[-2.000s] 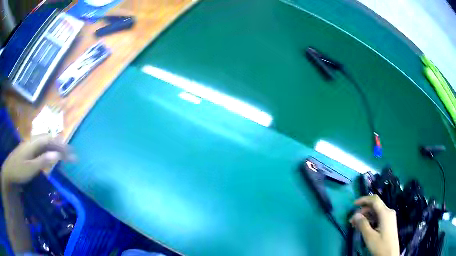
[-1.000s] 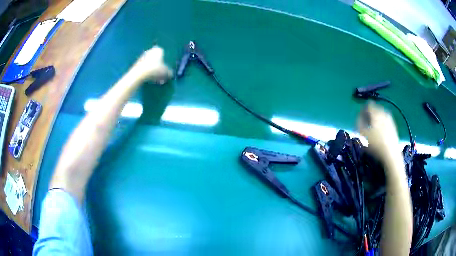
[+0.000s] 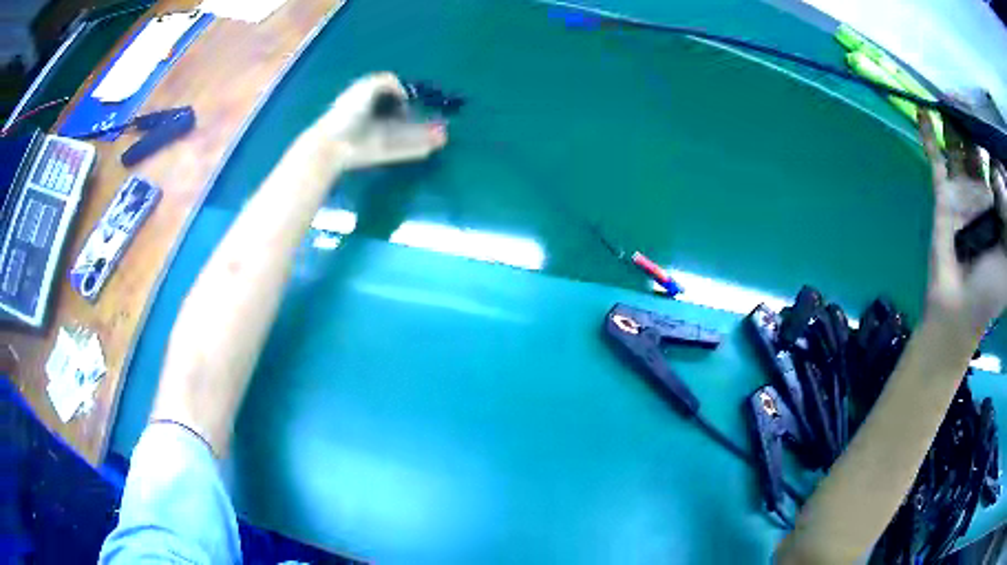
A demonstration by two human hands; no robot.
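Note:
My left hand (image 3: pixel 381 121) is at the upper middle, thumb and fingers around a blurred black battery clamp (image 3: pixel 440 99). Its faint cable runs to a red sleeve and blue tip (image 3: pixel 657 273). My right hand (image 3: pixel 970 237) is at the right edge, partly cut off, holding another black clamp lead (image 3: pixel 977 235). That lead's black cable stretches across the far side to a blurred blue end (image 3: pixel 574 18). One clamp (image 3: pixel 663 348) lies apart on the green table (image 3: pixel 442 419). A tangled pile of clamp leads (image 3: pixel 828 375) lies at the right, partly behind my right forearm.
On the wooden surface (image 3: pixel 254 66) at the left are a scale (image 3: pixel 44 226), a patterned flat case (image 3: pixel 115 237), a small dark tool (image 3: pixel 160 135), a blue clipboard (image 3: pixel 138 66) and crumpled white bits (image 3: pixel 75 373). A bright green bundle (image 3: pixel 883 75) lies at the far right.
My left hand has closed around the far clamp, and that lead has shifted left. My right hand has moved from the pile to the right edge with a lead. The camera view has shifted.

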